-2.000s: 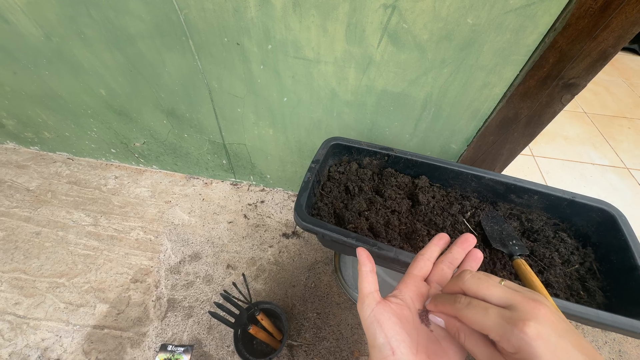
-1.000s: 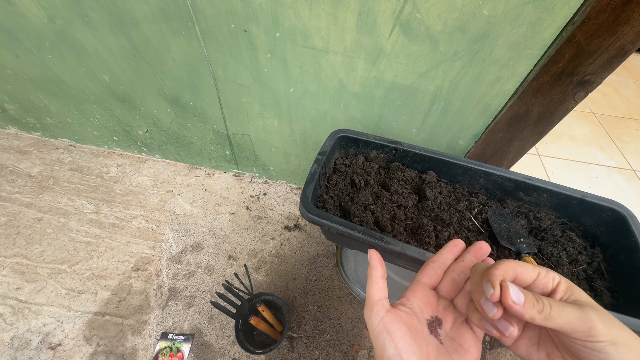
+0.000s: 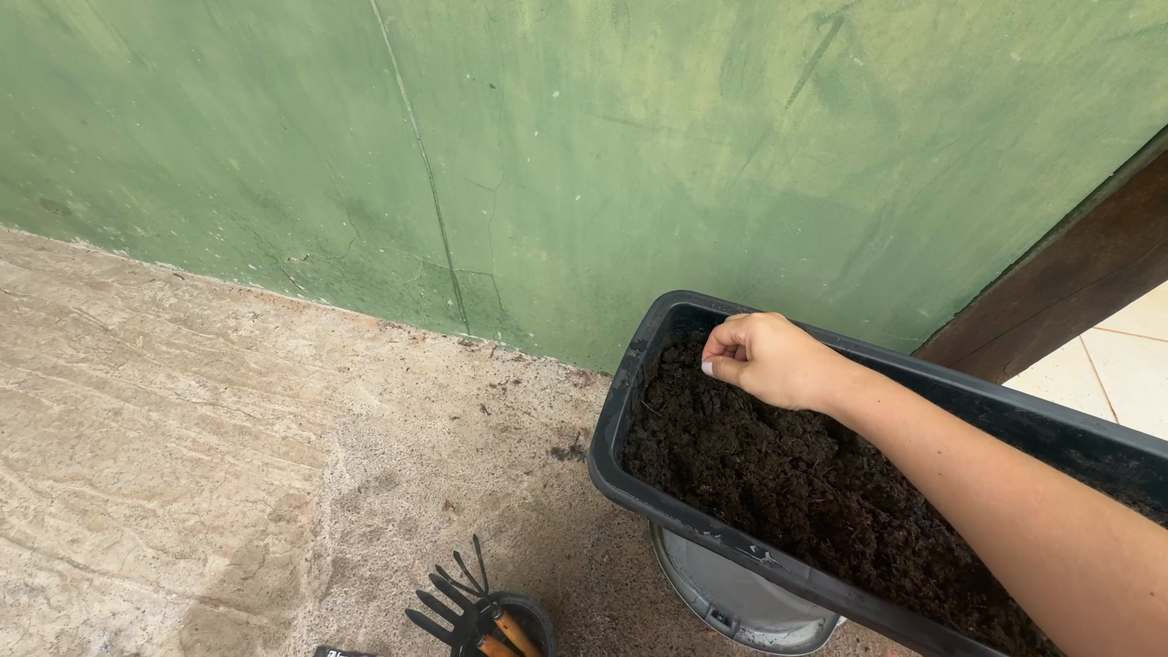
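Note:
My right hand (image 3: 766, 360) is over the far left end of a long dark plastic planter box (image 3: 613, 438), close above the dark soil (image 3: 776, 465). Its thumb and fingertips are pinched together; whether tiny seeds are between them cannot be seen. The forearm crosses the planter from the lower right and hides part of the soil. My left hand is out of the frame. The trowel seen earlier in the soil does not show now.
The planter rests on a round grey metal lid or container (image 3: 739, 593). A black pot (image 3: 538, 620) at the bottom holds a hand fork (image 3: 447, 607) and a cultivator (image 3: 470, 566) with wooden handles. Behind stand a green wall (image 3: 547, 164) and a wooden post (image 3: 1049, 283).
My right hand has moved from beside my left palm to the planter's far left end. My left hand, with small dark seeds on its open palm earlier, has left the view. The view has shifted.

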